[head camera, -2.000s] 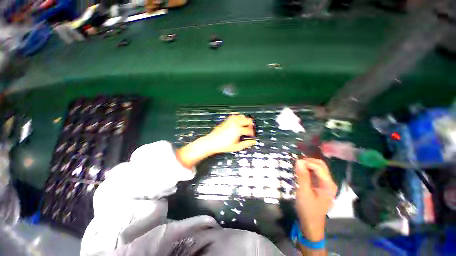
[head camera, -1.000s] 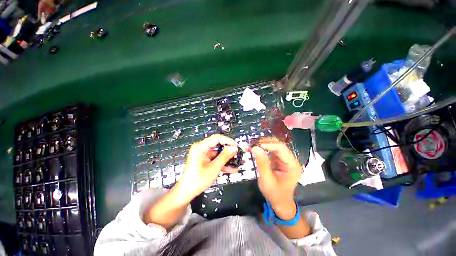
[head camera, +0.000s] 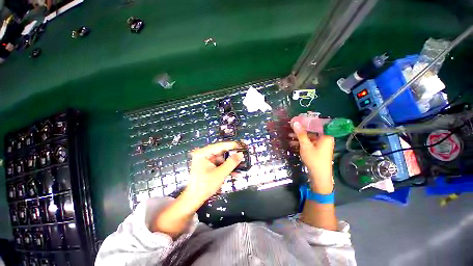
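My left hand (head camera: 210, 169) holds a small dark assembly (head camera: 241, 157) between thumb and fingers, above the near part of the clear gridded tray (head camera: 168, 117). My right hand (head camera: 315, 150) is at the dispensing syringe (head camera: 314, 123), thumb and fingers on its pink-red barrel; its green cap points right. Dark units (head camera: 227, 122) stand in a column on the tray beyond my left hand. Tiny white parts (head camera: 220, 208) are scattered at the tray's near edge. A crumpled white tissue (head camera: 255, 100) lies at the tray's far right.
A black blister tray (head camera: 44, 182) with filled pockets is at left. A slanting metal post (head camera: 332, 41) rises behind the tray. At right are a blue controller (head camera: 371, 104), a blue bin (head camera: 397, 88), a glass jar (head camera: 363, 167) and the air hose (head camera: 415, 126). Loose units (head camera: 135, 24) lie on the far bench.
My right hand has moved right, away from the assembly, and taken hold of the syringe. My left hand still holds the assembly. The view has shifted slightly.
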